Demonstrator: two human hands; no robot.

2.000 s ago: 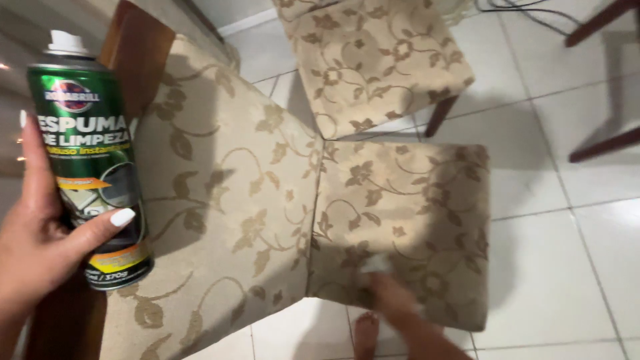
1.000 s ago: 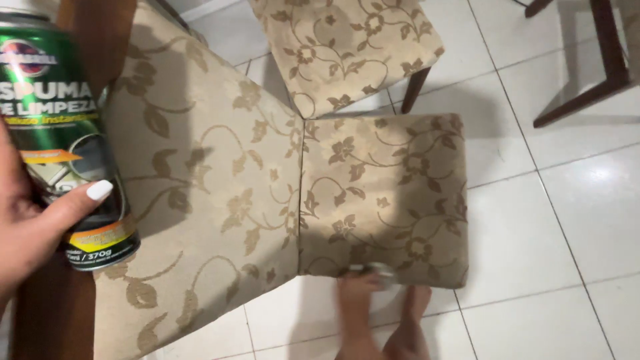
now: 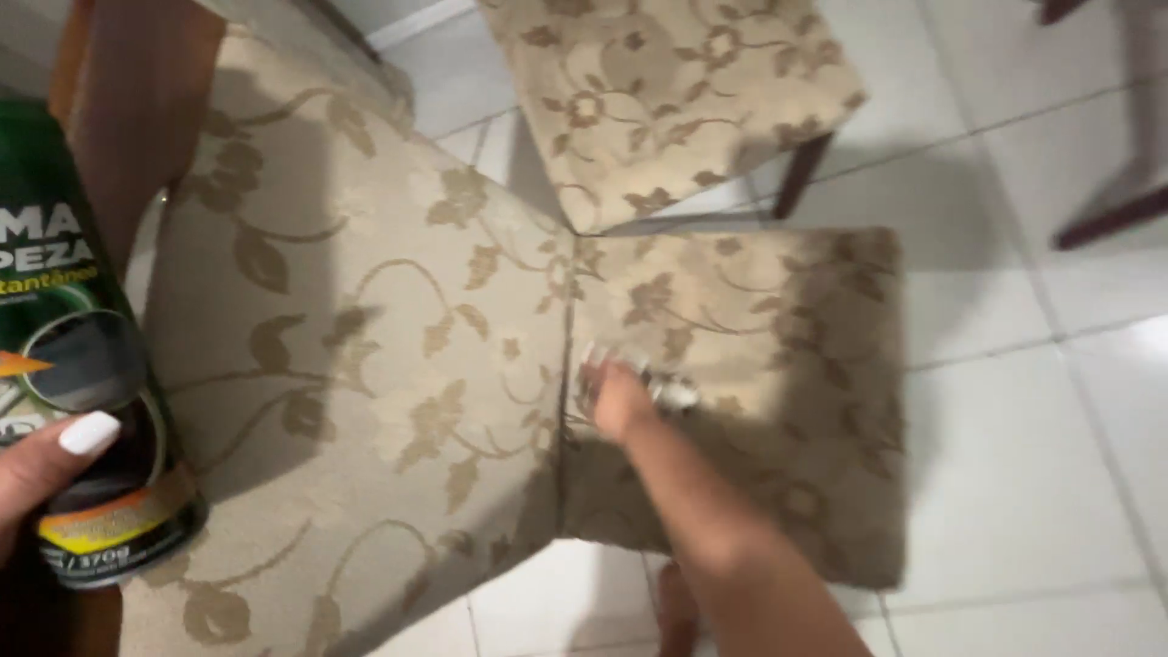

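Observation:
At the left edge my left hand holds a green and black aerosol can of foam cleaner, its thumb across the front; the can's top is out of view. My right hand is on the floral upholstered chair seat, near the seam with the chair's backrest. A whitish, blurred thing, perhaps a cloth or brush, shows at the fingers. Motion blur hides the exact grip. The backrest has the same beige fabric with brown leaves.
A second chair seat in matching fabric adjoins at the top, with a dark wooden leg. Dark wooden furniture legs stand at the right on white floor tiles. A brown wooden piece is at the upper left. A foot shows below the seat.
My right hand has moved from the seat's lower edge onto the seat beside the backrest seam. My left hand still holds the can, which now sits partly outside the view.

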